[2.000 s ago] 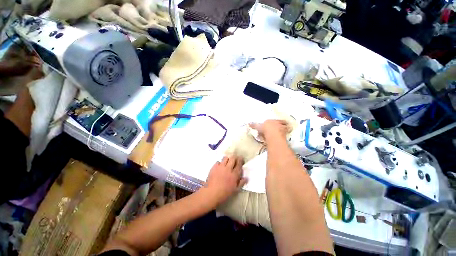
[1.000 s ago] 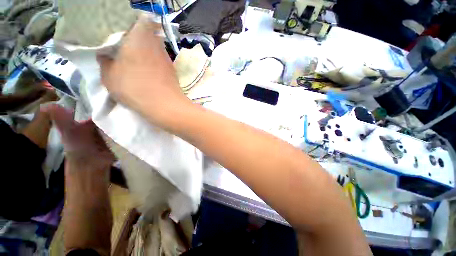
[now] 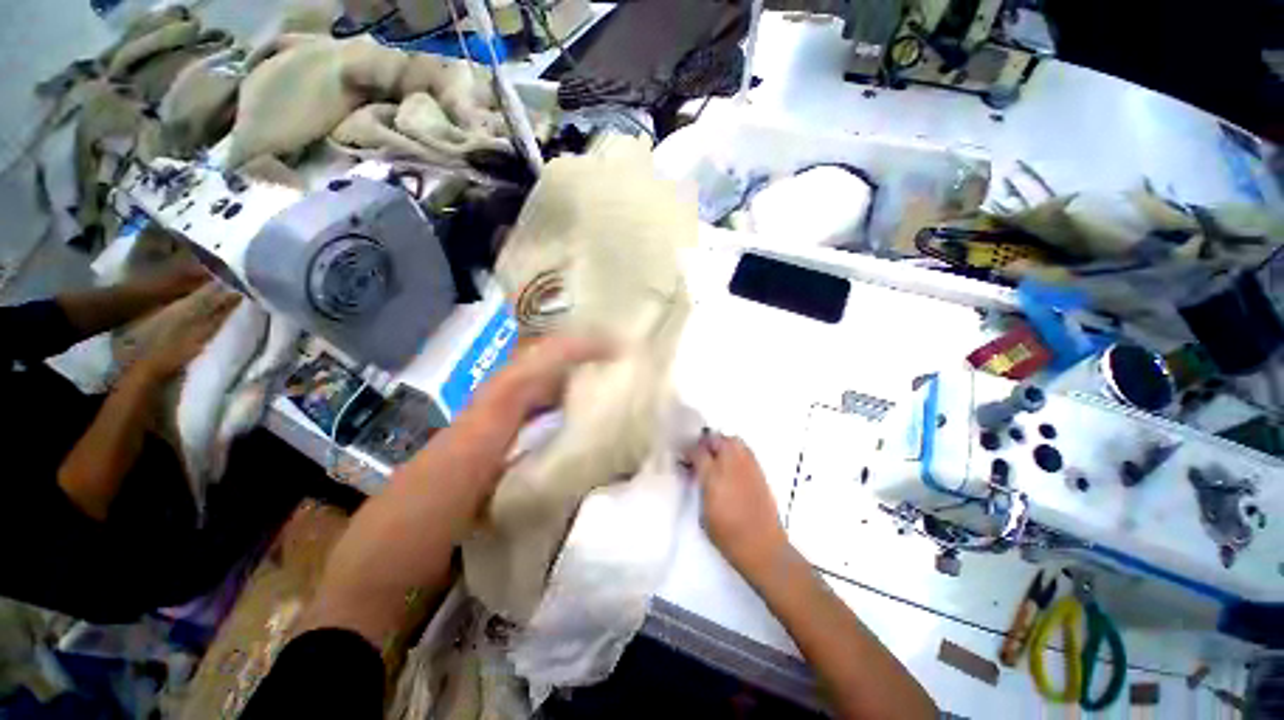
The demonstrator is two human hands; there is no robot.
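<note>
A large tan cloth garment (image 3: 613, 253) with white lining (image 3: 599, 577) lies bunched over the table left of the sewing machine head (image 3: 972, 450) and hangs over the front edge. My left hand (image 3: 542, 387) grips the tan cloth near its middle, the fingers partly hidden by folds. My right hand (image 3: 725, 485) pinches the white edge at the garment's right side. The needle area (image 3: 972, 521) stands to the right, apart from the cloth.
A black phone (image 3: 790, 287) lies behind. Yellow and green handled shears (image 3: 1077, 650) and orange snips (image 3: 1028, 619) lie front right. Another machine (image 3: 352, 274) and another person's arms (image 3: 127, 380) are at left. Tan cloth piles (image 3: 352, 99) lie behind it.
The garment has come from the far left onto the table in front of me. My left hand now holds its middle, and my right hand has moved back right to its edge.
</note>
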